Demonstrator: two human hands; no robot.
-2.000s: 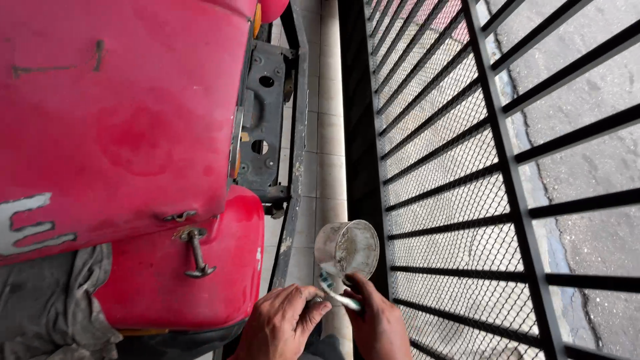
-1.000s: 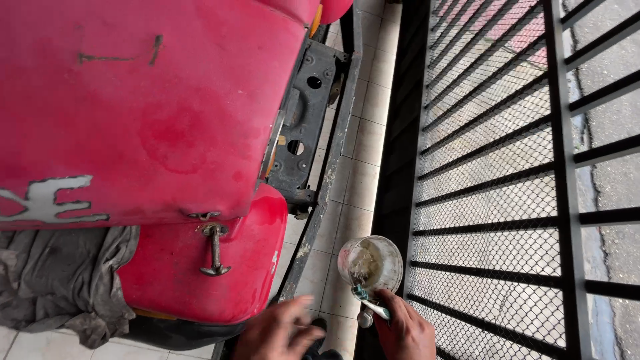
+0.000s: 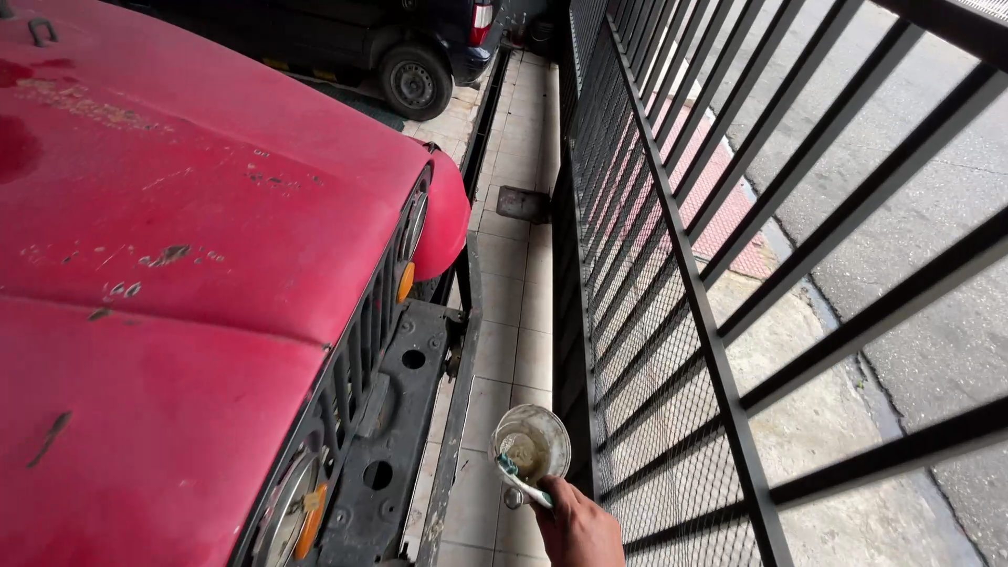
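My right hand (image 3: 579,524) grips a small clear plastic container (image 3: 554,441) with cloudy residue inside. The same hand holds a white-handled toothbrush (image 3: 535,492) whose green bristled head rests at the container's rim. A small round metallic-looking piece (image 3: 513,498) shows just below the container, by the brush; what it belongs to I cannot tell. My left hand is out of the frame. To the left of the container stands a red vehicle with worn paint on its hood (image 3: 197,236), a dark grille and a black metal front bumper (image 3: 394,402).
A black barred gate with mesh (image 3: 654,331) runs close along the right. Pale floor tiles (image 3: 496,283) lie between bumper and gate, with a dark flat plate (image 3: 523,204) farther along. A dark vehicle with a visible wheel (image 3: 416,83) stands beyond.
My left hand, near the container two seconds ago, has moved away from it and left the view. The view has swung toward the vehicle's front and the far end of the passage.
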